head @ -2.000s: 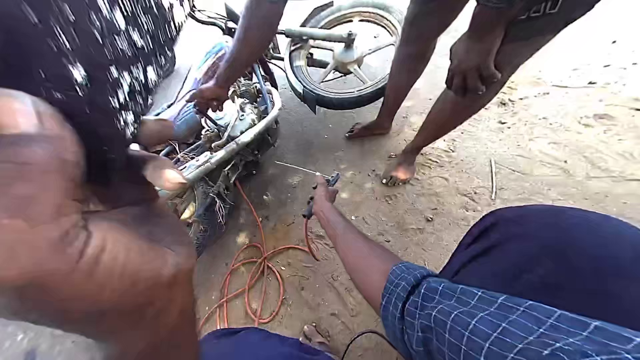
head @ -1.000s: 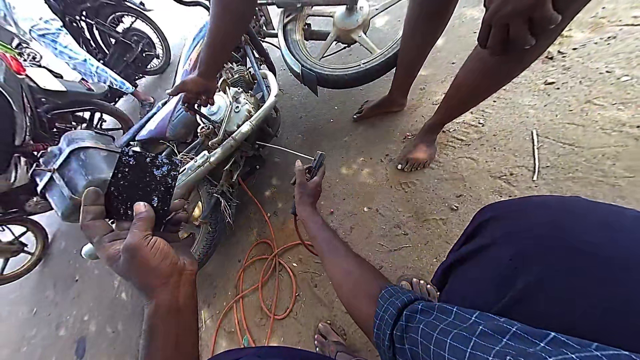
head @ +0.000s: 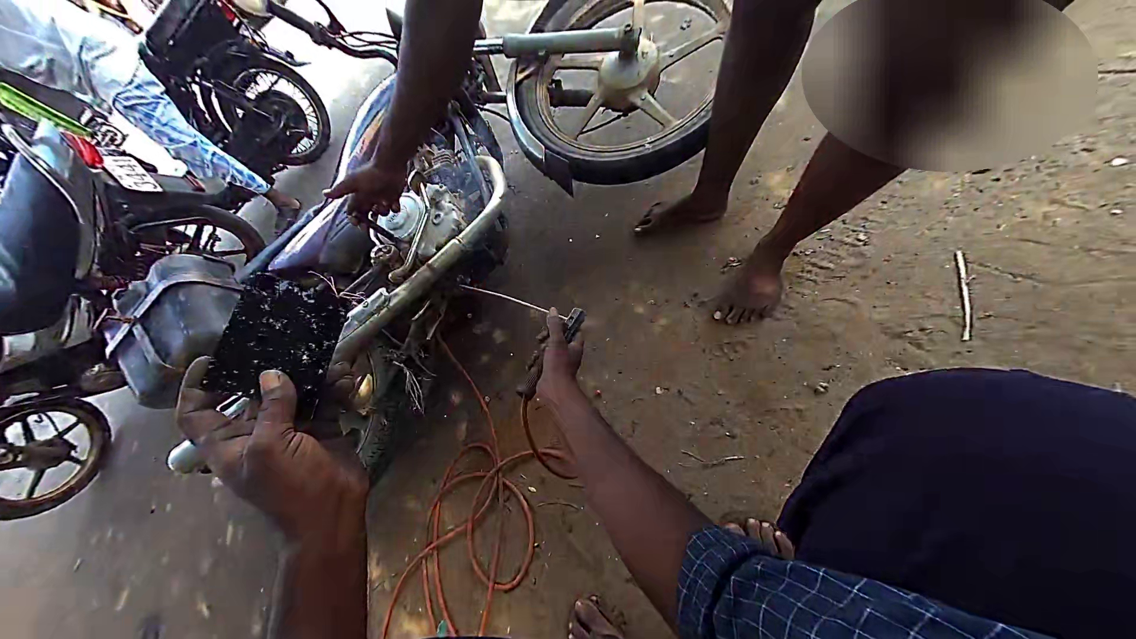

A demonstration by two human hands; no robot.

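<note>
My left hand [head: 275, 444] holds a dark welding glass plate [head: 280, 342], its surface speckled, between thumb and fingers. To its right, my right hand [head: 559, 359] grips a welding electrode holder [head: 572, 327]. A thin welding rod [head: 504, 295] points from the holder toward the underside of a motorcycle lying on its side, near its metal crash bar [head: 426, 275]. Whether the rod tip touches the motorcycle cannot be told. An orange cable [head: 532, 444] runs from the holder and lies in loops below it.
Another person's hand [head: 373, 191] rests by the motorcycle engine [head: 435, 213]. That person's bare feet [head: 753, 288] stand beside the motorcycle wheel [head: 626, 80]. Other parked motorcycles [head: 257, 106] and a person's leg are at the upper left. A stick [head: 964, 295] lies on the sandy ground.
My left hand, a blur close to the camera two seconds ago, now shows farther off with the dark plate in view. The right hand keeps its grip on the holder.
</note>
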